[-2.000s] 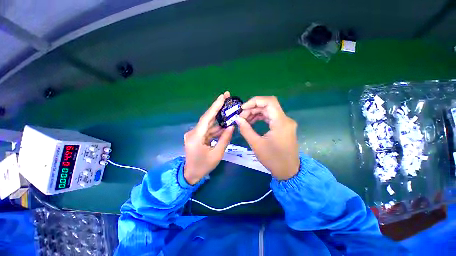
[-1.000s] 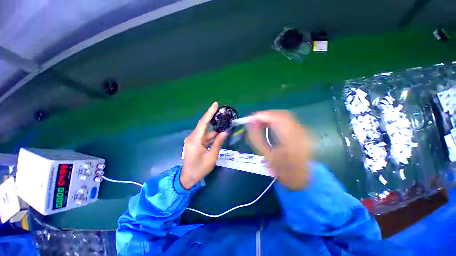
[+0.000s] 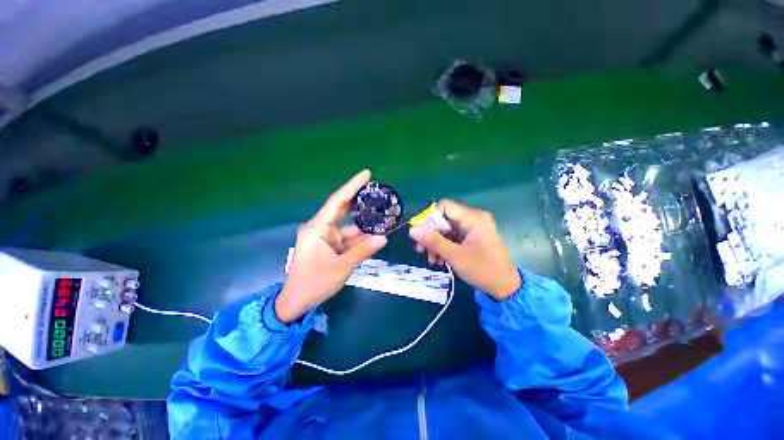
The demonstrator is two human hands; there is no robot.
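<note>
My left hand (image 3: 320,258) holds a round black device housing (image 3: 376,207) by its rim, with the circuit board facing up. My right hand (image 3: 474,250) holds a small silver-white battery (image 3: 431,220) with a yellow edge between thumb and fingers, just right of the housing. Thin red wires (image 3: 399,229) run between housing and battery. A white liner strip with blue print (image 3: 400,279) lies on the bench below my hands. A white cable (image 3: 378,356) curves below the strip, its upper end rising close to my right hand.
A white power supply (image 3: 64,305) with red and green digits stands at left. A clear tray (image 3: 574,302) with heaps of white pieces is at right, beside a white stack (image 3: 750,225). On the belt are black units, one on clear film (image 3: 465,82) beside a battery (image 3: 510,94).
My right hand, earlier at the board and then blurred with a white item, now holds the battery beside the housing. The view has shifted right; belt units appear further left.
</note>
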